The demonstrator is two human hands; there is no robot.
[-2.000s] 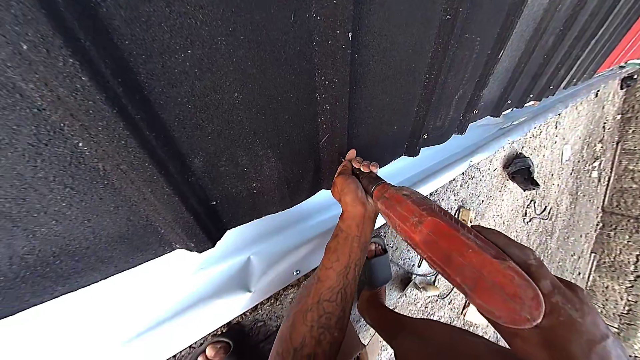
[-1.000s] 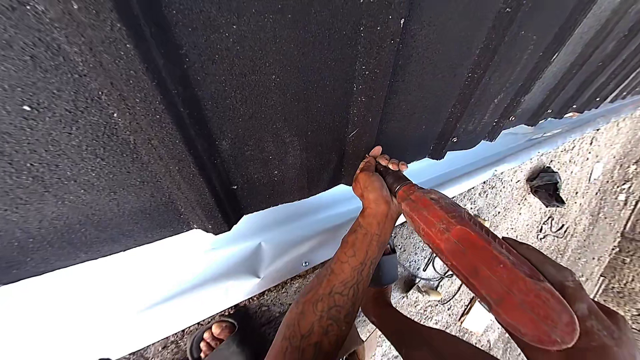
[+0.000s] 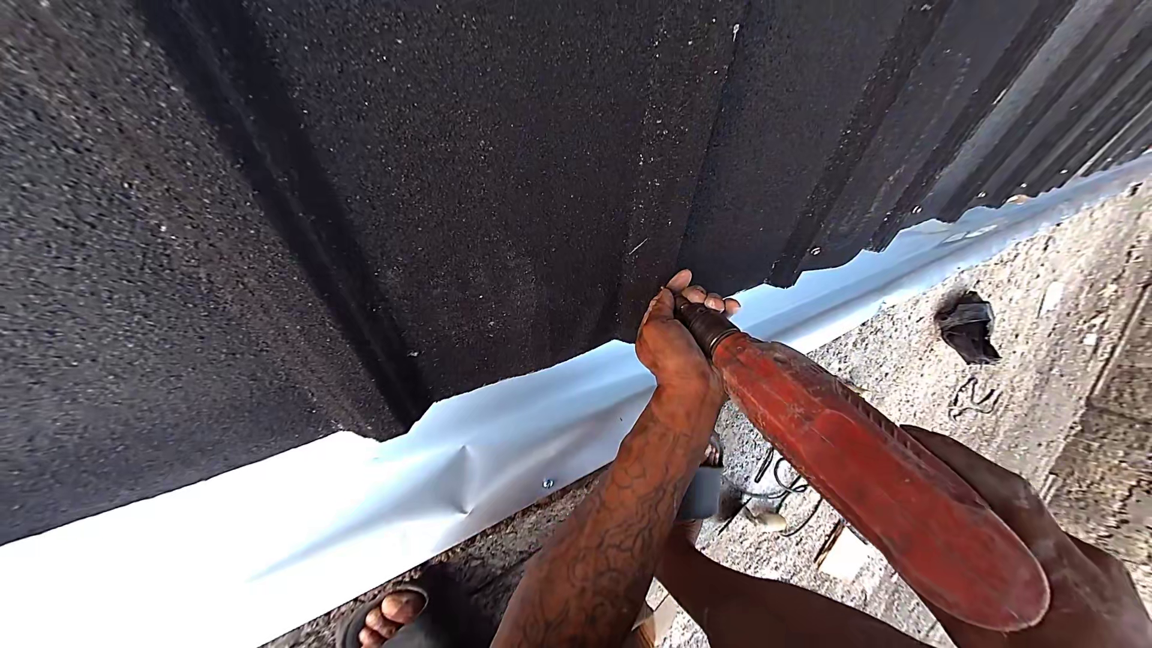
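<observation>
A worn red power tool, which looks like a drill or rotary hammer, runs diagonally from lower right up to the middle. My left hand is wrapped around its black front end, close against the lower edge of a dark, grit-coated ribbed roofing sheet. Around the rear of the tool is my right hand, its fingers mostly hidden behind the red body. The tool's tip is hidden by my left hand. Below the sheet's wavy edge lies white metal flashing, dented near a screw.
Rough concrete ground lies right of the flashing, with a crumpled black bag or cloth, a thin wire piece and a dark cord. My sandaled foot is at the bottom left.
Both hands keep their hold on the red tool at the sheet's lower edge. The view has shifted a little, and the left foot shows more than two seconds ago.
</observation>
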